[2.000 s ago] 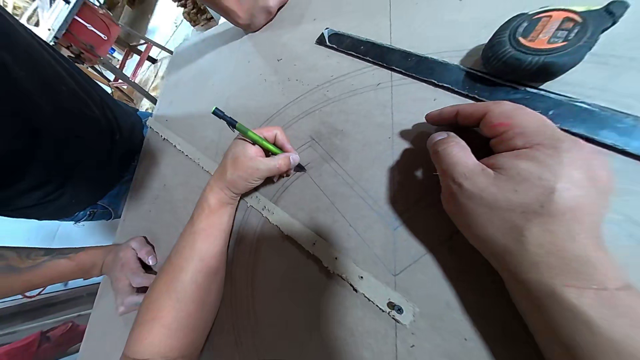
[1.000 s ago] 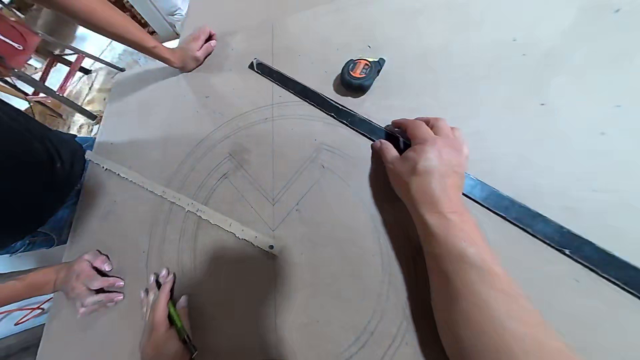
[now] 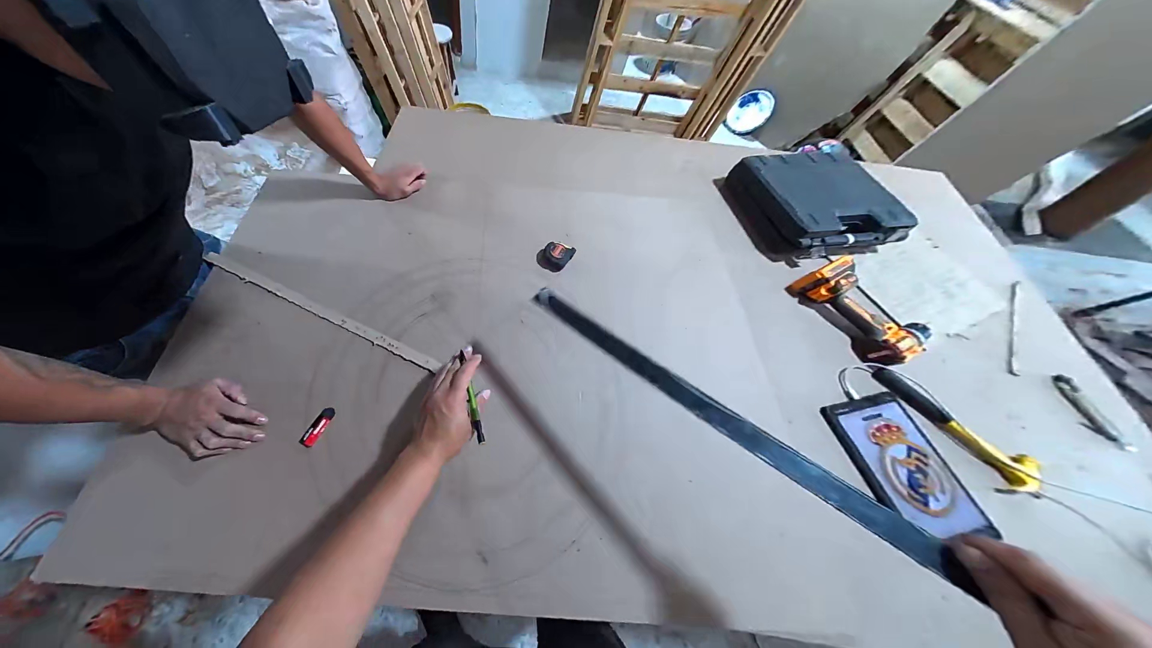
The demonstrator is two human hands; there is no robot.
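My left hand (image 3: 447,409) holds a green pencil or marker (image 3: 473,409) and touches the near end of a narrow pale strip (image 3: 328,313) with a ragged edge. My right hand (image 3: 1035,585) grips the near end of a long dark metal straightedge (image 3: 702,402), which is raised and casts a shadow on the board. Faint curved pencil lines mark the large brown board (image 3: 630,549) around my left hand. A tape measure (image 3: 557,256) lies beyond the straightedge's far tip. A red marker or small cutter (image 3: 318,427) lies left of my left hand.
A co-worker's two hands (image 3: 211,418) rest on the board's left side. On the right are a dark tool case (image 3: 814,202), an orange cordless drill (image 3: 859,310), a phone (image 3: 913,468) showing a crest, a yellow-and-black tool (image 3: 967,432) and a utility knife (image 3: 1091,411). Wooden frames stand beyond.
The straightedge, which lay across the board under my right hand, is now lifted and held by its near end. My left hand has moved to the pale strip's end. The view has widened.
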